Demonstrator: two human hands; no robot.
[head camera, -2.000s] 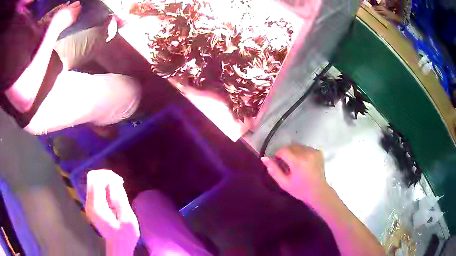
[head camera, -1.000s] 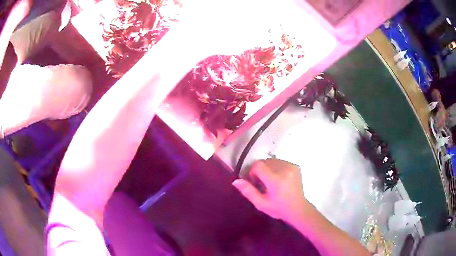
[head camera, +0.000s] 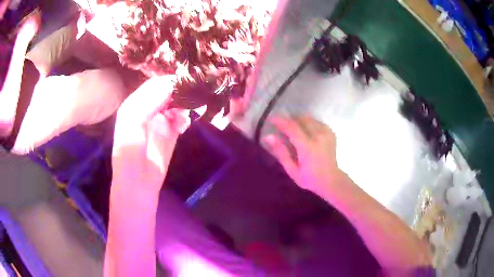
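Black spiky parts are heaped in the open carton (head camera: 264, 51), pink-white under glare. My left hand (head camera: 160, 116) is at the carton's near corner, its fingers closed at a clump of dark spiky parts (head camera: 208, 100) that overlaps the near wall; glare blurs the grip and the exact number. My right hand (head camera: 306, 143) is over the near edge of the grey metal bench (head camera: 363, 135), palm down, with thumb and fingers apart and nothing visible in it.
Dark spiky clusters (head camera: 428, 121) line the bench's back edge beside the green conveyor (head camera: 428, 59). A black cable (head camera: 284, 86) runs beside the carton. A blue-purple crate (head camera: 208, 186) is below. A glue-stained board (head camera: 428, 216) is at right. Another person's knee (head camera: 76, 108) is at left.
My left hand first reached from low left deep into the carton, then drew back to its near corner, now with dark parts at the fingers. My right hand stays at the bench edge; the view has shifted.
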